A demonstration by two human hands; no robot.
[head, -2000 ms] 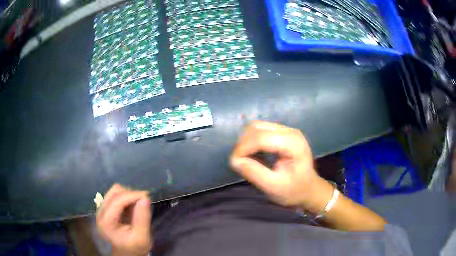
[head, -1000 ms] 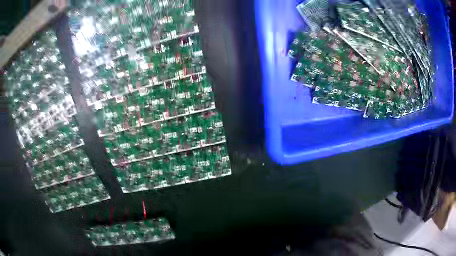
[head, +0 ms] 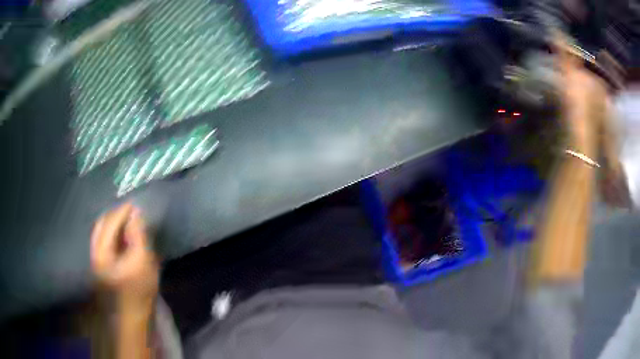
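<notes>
The view is strongly blurred by motion. A single circuit board strip [head: 167, 160] lies on the dark mat, in front of the laid-out PCB panels [head: 200, 59]. My left hand [head: 123, 242] is over the front of the bench below the strip, with its fingers curled; whether it pinches anything small cannot be told. My right hand [head: 579, 80] is stretched far out to the upper right, beyond the bench corner. Its fingers are blurred, and what they touch or hold cannot be told.
A blue parts bin [head: 295, 43] with green strips stands at the back of the bench. A blue stool [head: 414, 275] is below the bench's front edge. Two small red lights [head: 509, 112] show near my right wrist. A pale rail [head: 63, 59] runs along the bench's far left edge.
My hands, out of view one second ago, are back in the picture. Compared with two seconds ago, my right hand has moved far to the right, away from the strip.
</notes>
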